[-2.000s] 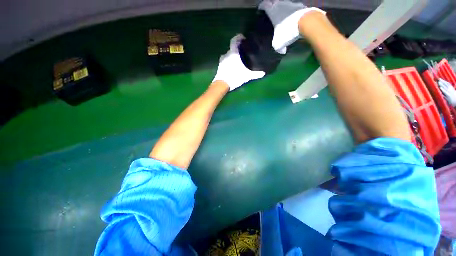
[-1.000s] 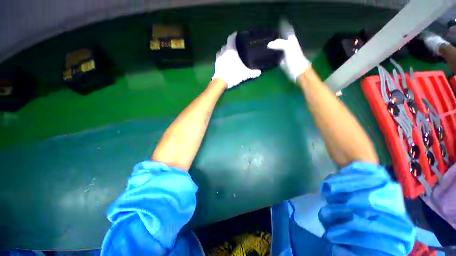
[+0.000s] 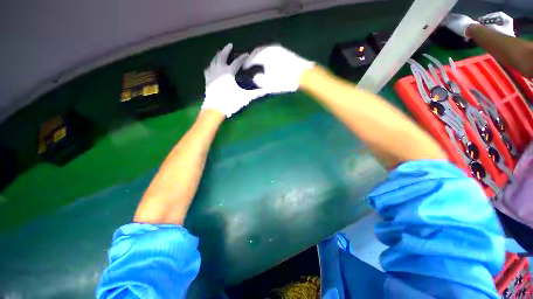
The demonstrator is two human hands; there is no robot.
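Note:
A black box [image 3: 250, 76] sits on the green conveyor in front of me, mostly hidden by my gloved hands. My left hand [image 3: 225, 84], in a white glove, is at its left side with fingers spread. My right hand [image 3: 277, 70], also gloved in white, lies over its top and right side. Two closed black boxes with gold print, one nearer [image 3: 146, 93] and one farther left [image 3: 61, 138], stand on the conveyor. A black box with a shiny glint [image 3: 353, 57] is at the right near the post.
A slanting grey-white post [image 3: 404, 47] stands at right. Beyond it is a red tray [image 3: 497, 87] with watches [image 3: 472, 150] on grey straps. Another worker's gloved hands [image 3: 498, 23] are at the upper right. The dark-green worktop [image 3: 274, 187] lies nearest me. A dark box is cut off at the left edge.
The view has shifted, and the closed boxes and tray appear displaced. My right hand has moved from the box's right side to over its top. My left hand stays at its left side.

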